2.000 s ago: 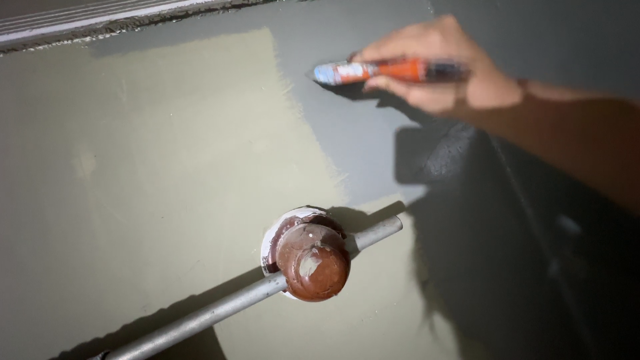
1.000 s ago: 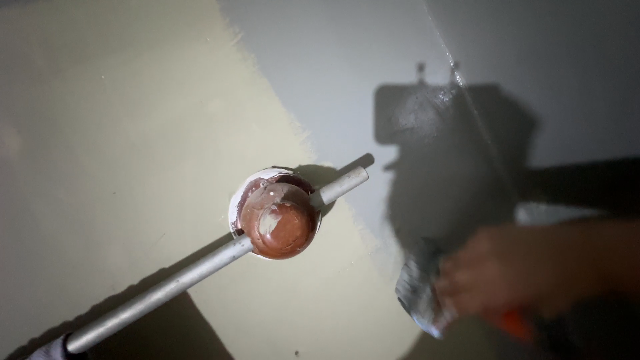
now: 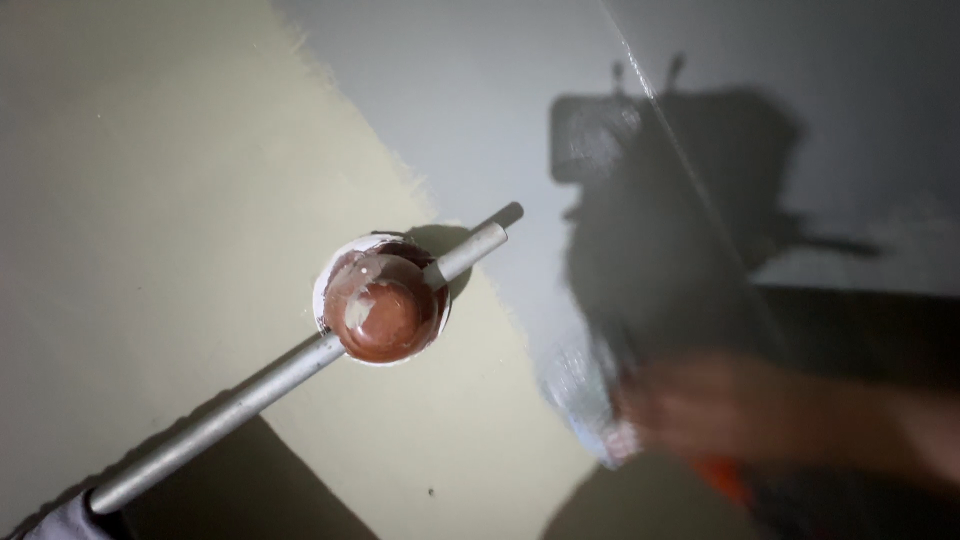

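My right hand, blurred, holds a paintbrush with an orange handle at the lower right. The brush's paint-covered head lies against the wall, where the wet grey paint meets the pale greenish surface. Left of the hand, a reddish-brown rounded knob in a white ring carries a metal rod slanting from lower left to upper right. My left hand is out of view.
Grey paint covers the upper right, crossed by a thin shiny seam line. A dark shadow of a head with a device falls over it. Light fabric wraps the rod's lower end.
My right hand with the brush has moved from the top of the wall to the lower right. Grey paint now shows beside the brush right of the knob. The view has shifted.
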